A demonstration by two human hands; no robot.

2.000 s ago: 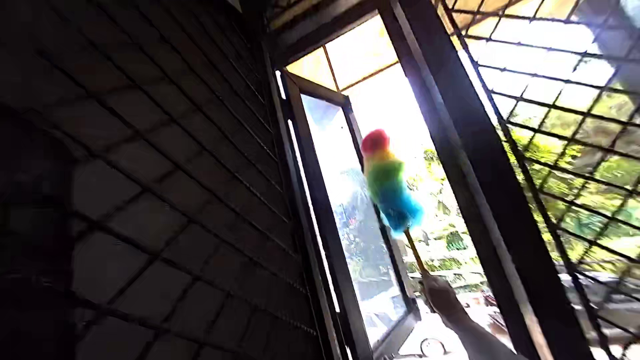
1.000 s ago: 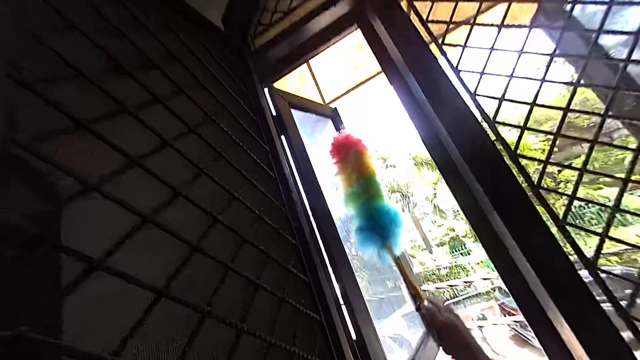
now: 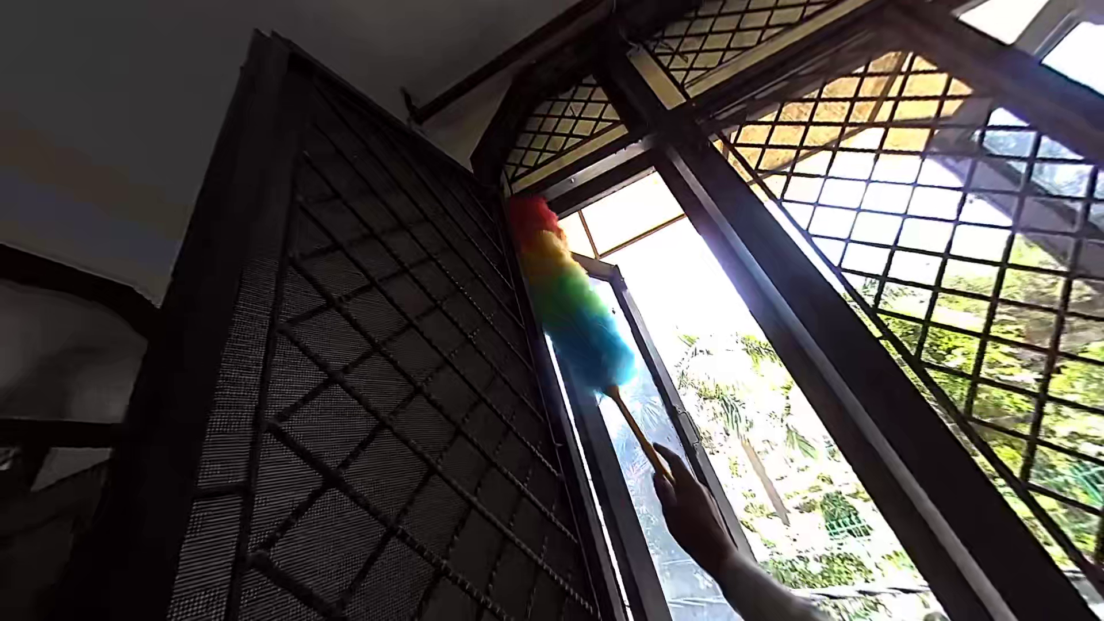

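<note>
My right hand point(image 3: 690, 509) grips the thin handle of a fluffy rainbow duster point(image 3: 573, 297), which is red at the tip, then yellow, green and blue. Its head leans up and to the left, with the red tip at the upper left corner of the window opening, by the dark window frame point(image 3: 604, 164). Behind the duster and my hand stands an outward-swung glass window sash point(image 3: 655, 448). My left hand is not in view.
On the left stands a dark mesh panel with diamond grille bars point(image 3: 388, 388). A metal grille point(image 3: 914, 216) covers the window at right, past a thick dark post point(image 3: 828, 388). Trees point(image 3: 776, 414) show outside.
The duster has moved left, from in front of the bright opening to the frame's upper left corner. My right hand still holds it. The view has shifted, showing more of the wall and ceiling.
</note>
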